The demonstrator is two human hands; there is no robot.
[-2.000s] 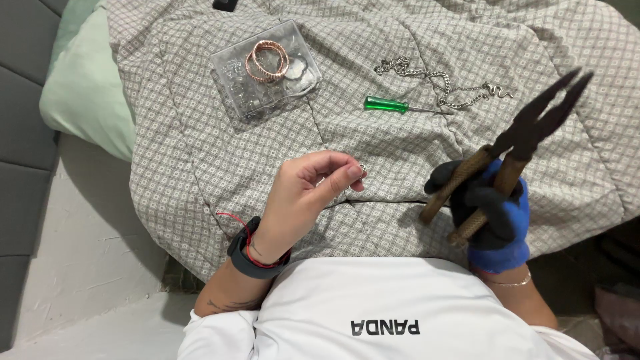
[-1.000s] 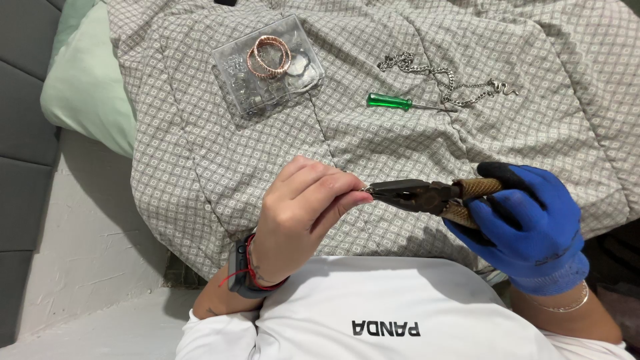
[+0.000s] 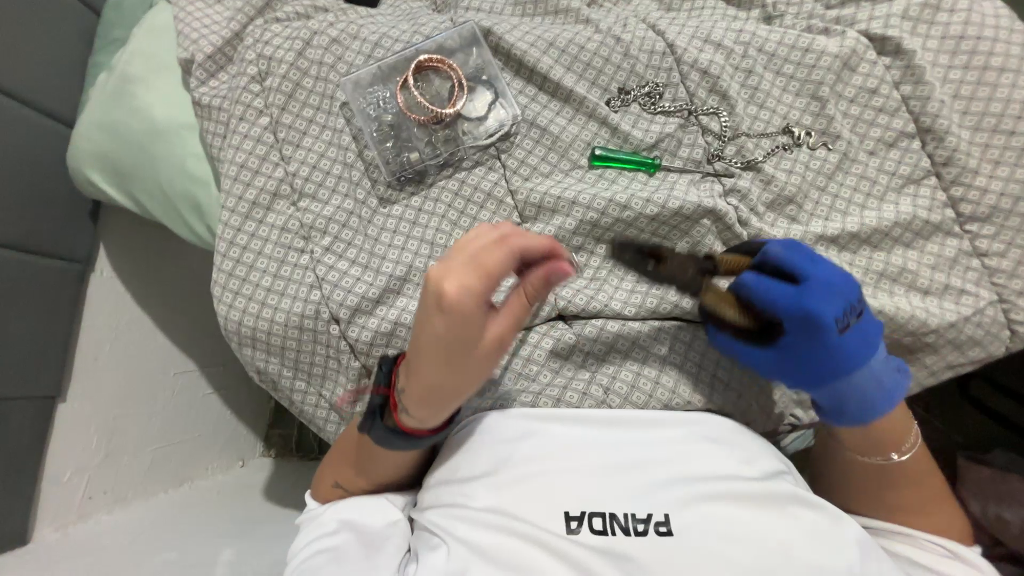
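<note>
Between its thumb and fingertips, my bare left hand (image 3: 484,300) pinches a small metal piece (image 3: 573,261), mostly hidden and too small to name. My right hand (image 3: 792,312), in a blue and black work glove, is closed around the wrapped handles of a pair of pliers (image 3: 672,268). The blurred jaws point left at the small piece, with a gap between them and my left fingertips. Beyond my hands, a green-handled screwdriver (image 3: 628,160) lies on the patterned quilt, its tip near a silver chain (image 3: 720,132) that has a snake-shaped part at its right end.
A clear plastic case (image 3: 392,152) holding small parts lies on the quilt (image 3: 560,360) at the upper left, with two rose-gold coloured bracelets (image 3: 432,88) on top. A light green pillow (image 3: 144,160) is at the far left, beside a grey padded panel (image 3: 40,200).
My right hand turned the pliers leftward and their jaws met the piece at my left fingertips one second ago; now the jaws are apart from it, a little to the right.
</note>
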